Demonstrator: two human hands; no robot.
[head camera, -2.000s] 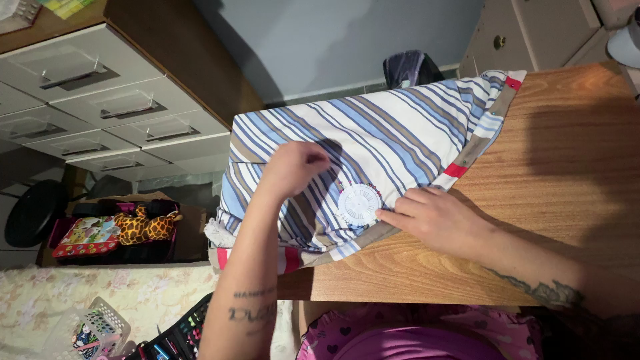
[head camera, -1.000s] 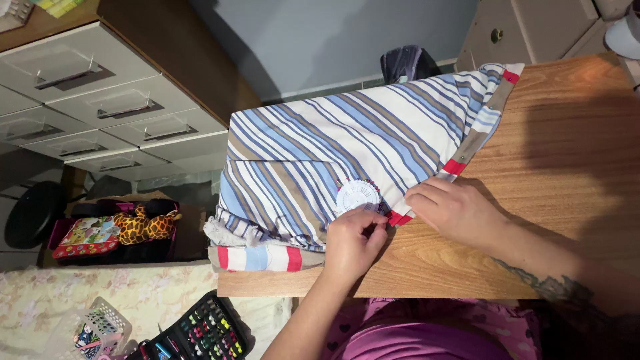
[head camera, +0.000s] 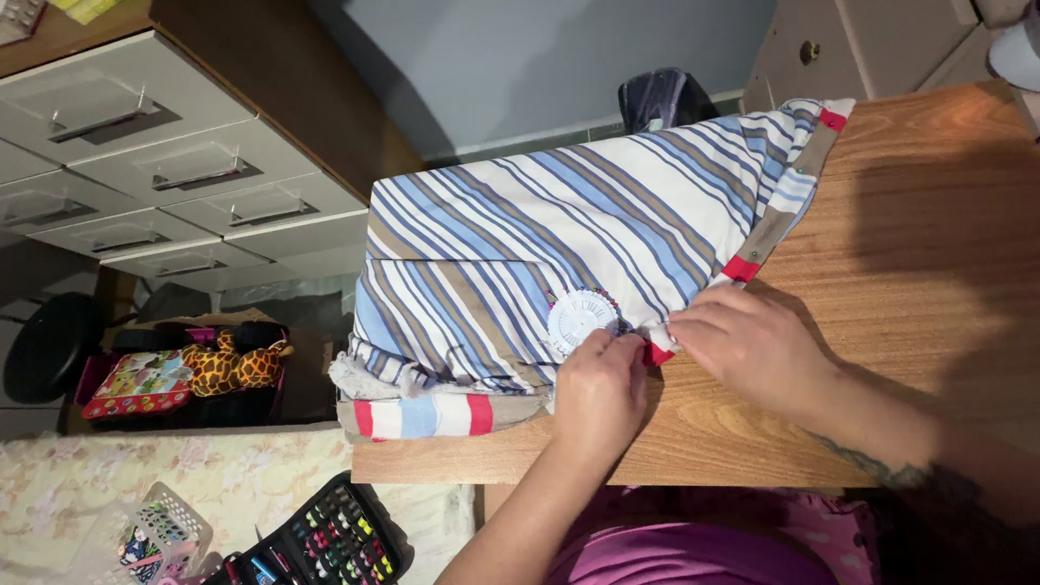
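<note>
A striped fabric (head camera: 520, 211) in white, blue and brown lies over the wooden table, its edge folded into a band with red, white and brown patches. Pins with small coloured heads show along the right part of this band (head camera: 768, 231). On the fabric rests a round white pin wheel (head camera: 582, 319) ringed with coloured pin heads. My left hand (head camera: 601, 390) pinches the fabric edge just below the wheel. Close to its right, my right hand (head camera: 735, 337) holds the same edge between thumb and fingers, beside a red patch. Whether a pin is between the fingers I cannot tell.
The wooden table (head camera: 918, 325) extends right. At lower left are an open sewing kit (head camera: 345, 532) with thread spools and a plastic basket (head camera: 154, 528) on a floral cover. A box (head camera: 309, 382) holds a giraffe-print toy (head camera: 231, 366). Drawers (head camera: 195, 162) stand at left, a dark bin (head camera: 662, 97) behind.
My left hand has come down from over the fabric to its near edge, beside my right hand. The folded band near the left corner, covered by my left arm earlier, now shows.
</note>
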